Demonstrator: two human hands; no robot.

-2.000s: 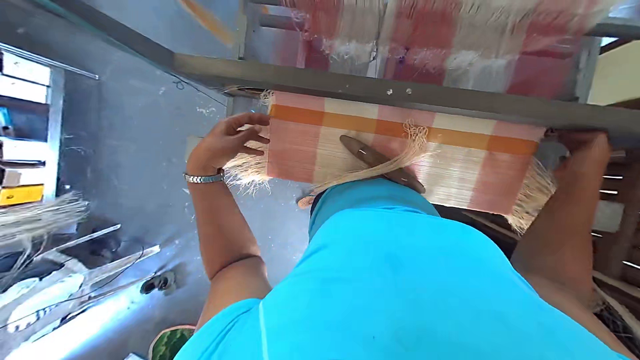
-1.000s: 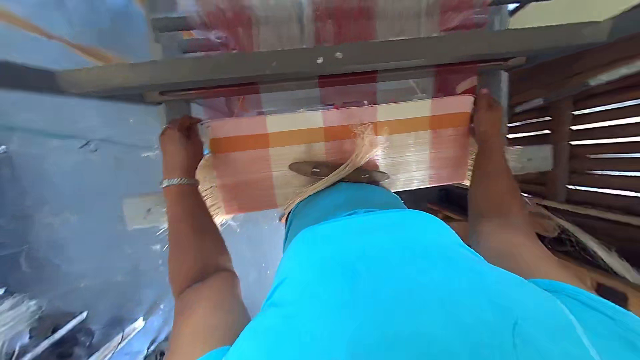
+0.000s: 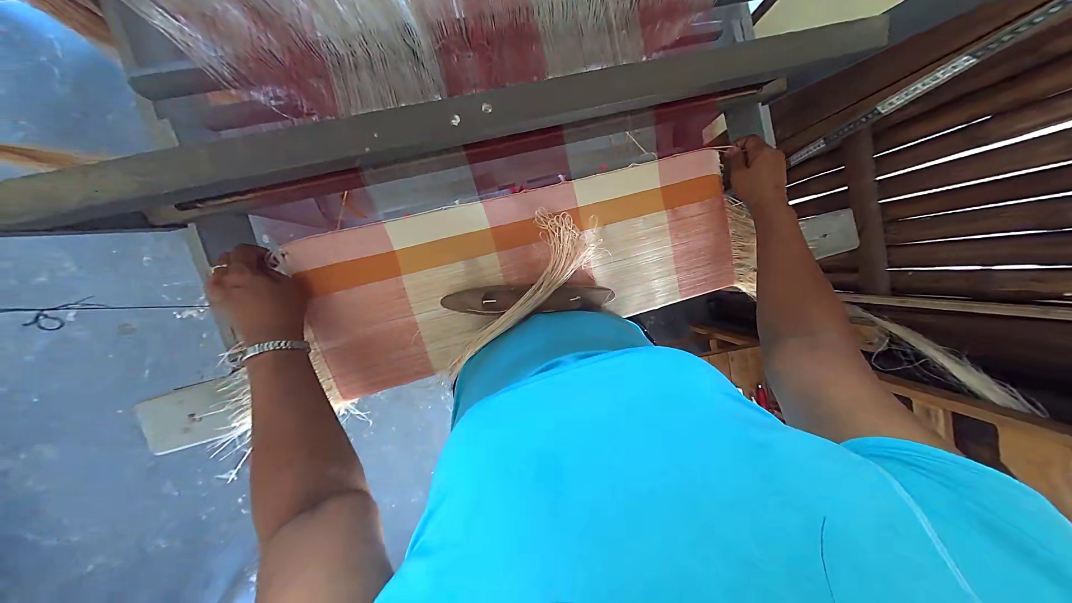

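Observation:
A woven cloth [image 3: 469, 293] in pink and cream with an orange band spans the loom in front of me. At its left upper corner is my left hand [image 3: 255, 293], fingers closed around the fabric edge or a thread there. My right hand [image 3: 756, 172] pinches a thread at the right upper corner. A brown wooden weaving shuttle [image 3: 477, 300] lies on the cloth against my waist, and a bundle of pale fibre strands [image 3: 557, 255] crosses over it. Red, grey and whitish warp threads [image 3: 494, 50] run beyond the cloth.
The loom's grey wooden beam [image 3: 402, 109] crosses above the cloth. Frayed ends hang at both cloth sides. A slatted wooden wall [image 3: 963, 193] stands at the right, with loose fibres [image 3: 963, 360] below it. A dark cord [image 3: 126, 308] stretches in at the left.
My left hand, beside the cloth's left side two seconds ago with fingers spread, is now at the upper corner. The fibre bundle and shuttle still lie on the cloth. The view has shifted.

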